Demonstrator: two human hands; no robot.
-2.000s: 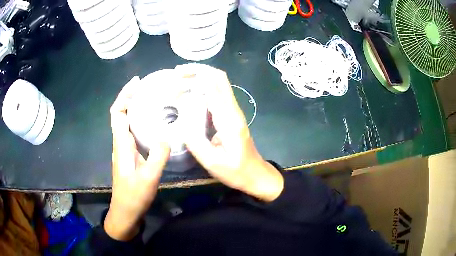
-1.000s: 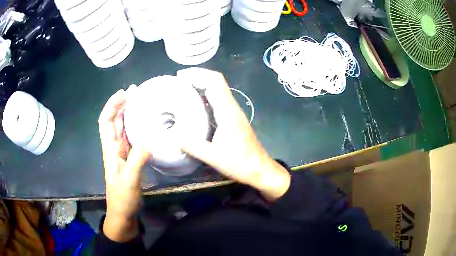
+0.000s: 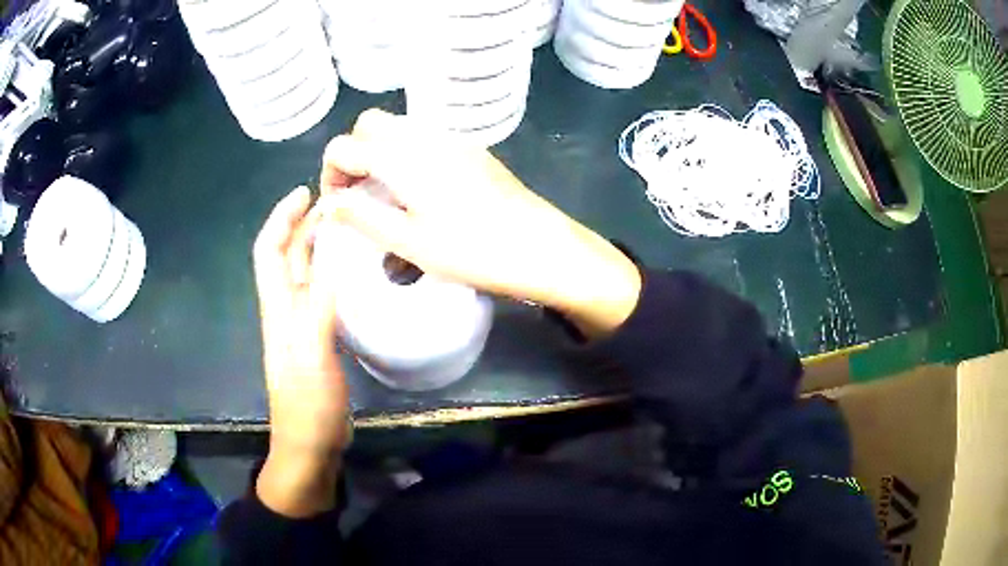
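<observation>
A round white part (image 3: 426, 332) with a dark centre hole stands at the bench's front edge, in front of me. My left hand (image 3: 304, 310) is against its left side, fingers pointing up. My right hand (image 3: 442, 210) reaches over its top and far side, with the fingertips near the left hand's fingertips at the upper left rim. The glare hides whether a thin ring is between the fingers. The right hand covers much of the part's top.
White stacks (image 3: 475, 66) stand at the back. A short stack (image 3: 83, 249) is at left. A pile of white rings (image 3: 724, 171), red-yellow scissors (image 3: 696, 31), a phone (image 3: 865, 149) and a green fan (image 3: 962, 94) are at right. A cardboard box (image 3: 884, 442) is lower right.
My right hand has moved from the part's right side across its top to the upper left rim, beside my left fingertips. The loose ring right of the part no longer shows.
</observation>
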